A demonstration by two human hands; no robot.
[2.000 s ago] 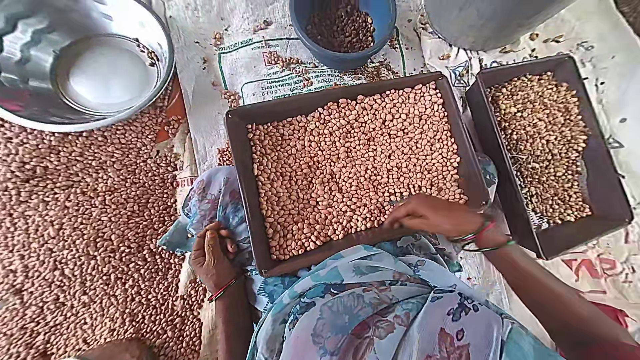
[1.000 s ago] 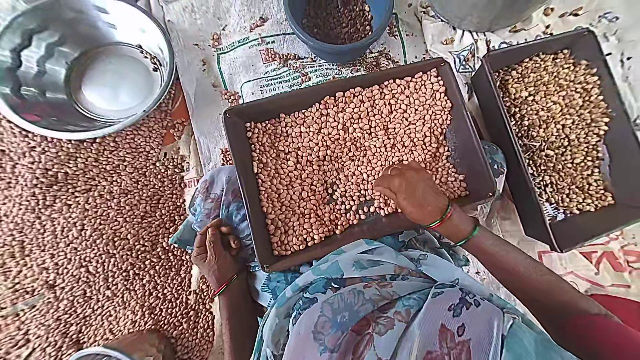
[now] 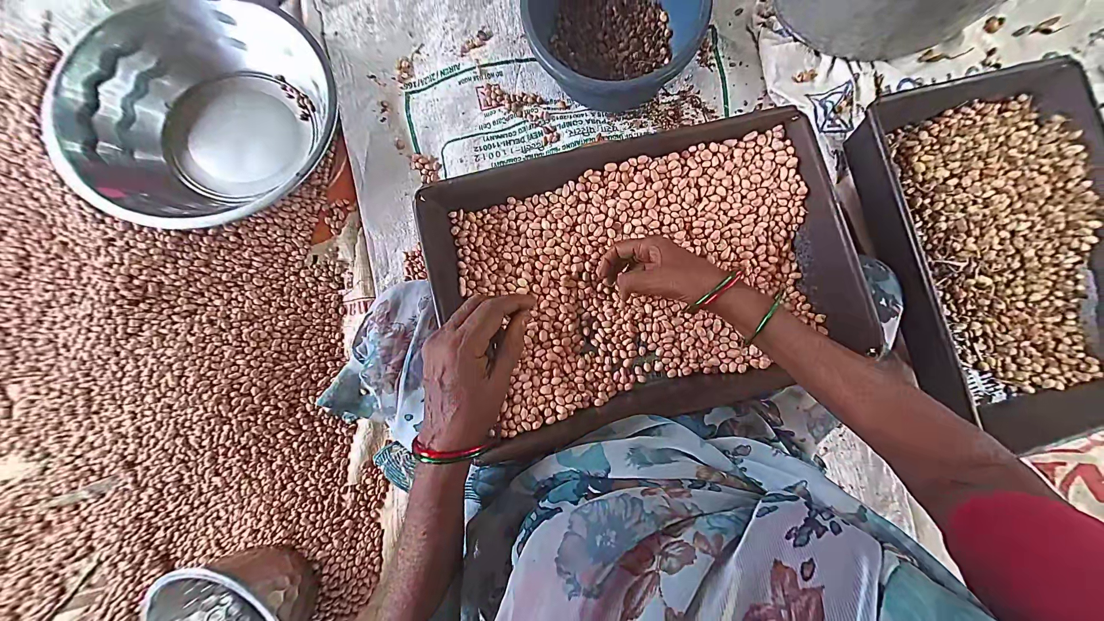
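A dark rectangular tray (image 3: 837, 285) rests on my lap, spread with pinkish-brown nuts or seeds (image 3: 552, 233). Over its left edge is my left hand (image 3: 474, 362), fingers bent above the nuts and thumb apart; I see nothing in it. My right hand (image 3: 660, 272) is at the middle of the tray, thumb and forefinger curled toward the nuts. Whether it pinches one cannot be told. Both wrists wear red and green bangles.
To the right stands a second dark tray (image 3: 918, 285) of tan, rougher pieces. A blue bowl (image 3: 617, 93) with dark bits and a grey container (image 3: 880, 26) are beyond. On the left, a steel basin (image 3: 194, 203) sits on a wide heap of nuts (image 3: 198, 371), with a metal-rimmed vessel (image 3: 207, 578) below.
My left hand has moved from beside the tray up onto its left part. My right hand has moved left and farther up the tray, over the nuts.
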